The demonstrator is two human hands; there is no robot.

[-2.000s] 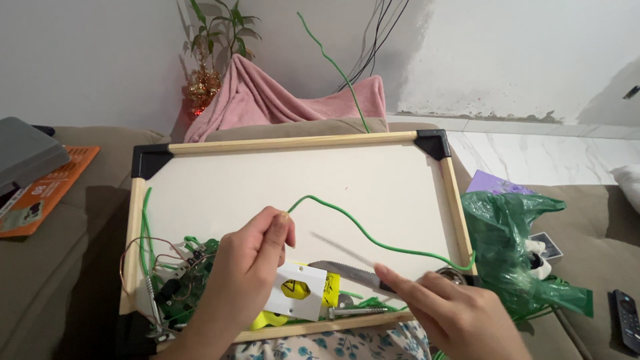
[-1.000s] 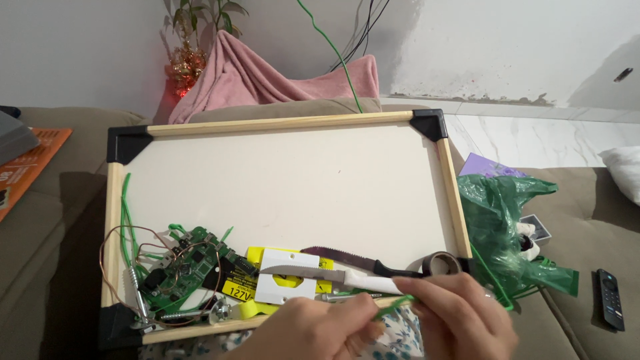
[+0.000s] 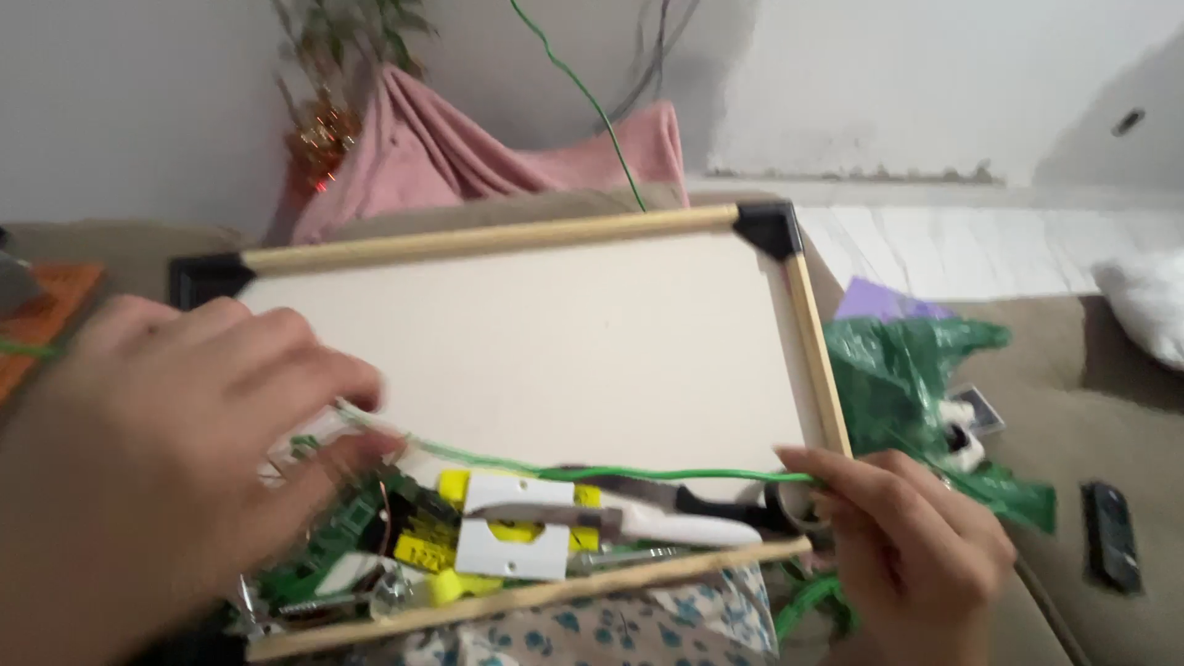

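Note:
A green insulated wire (image 3: 647, 474) runs stretched between my two hands, over the lower part of a wood-framed white board (image 3: 555, 351). My left hand (image 3: 194, 444), large and blurred at the left, pinches it between thumb and fingers. My right hand (image 3: 916, 527) grips it near the board's lower right corner. Below the wire, a white-handled knife (image 3: 684, 527) lies across a white plastic plate (image 3: 513, 555) with an oval opening. Behind it lies a black-handled knife (image 3: 731, 507). Green circuit boards (image 3: 342, 527) are partly hidden by my left hand.
A green plastic bag (image 3: 888, 370) and a black remote control (image 3: 1110, 536) lie on the sofa at the right. A pink cloth (image 3: 444, 157) and a potted plant (image 3: 342, 55) are behind the board. A roll of tape (image 3: 797, 504) sits by my right hand.
My hands were together at the board's lower edge and are now apart, the left one far to the left, with wire stretched between them. The white-handled knife, held at first, lies on the white plate.

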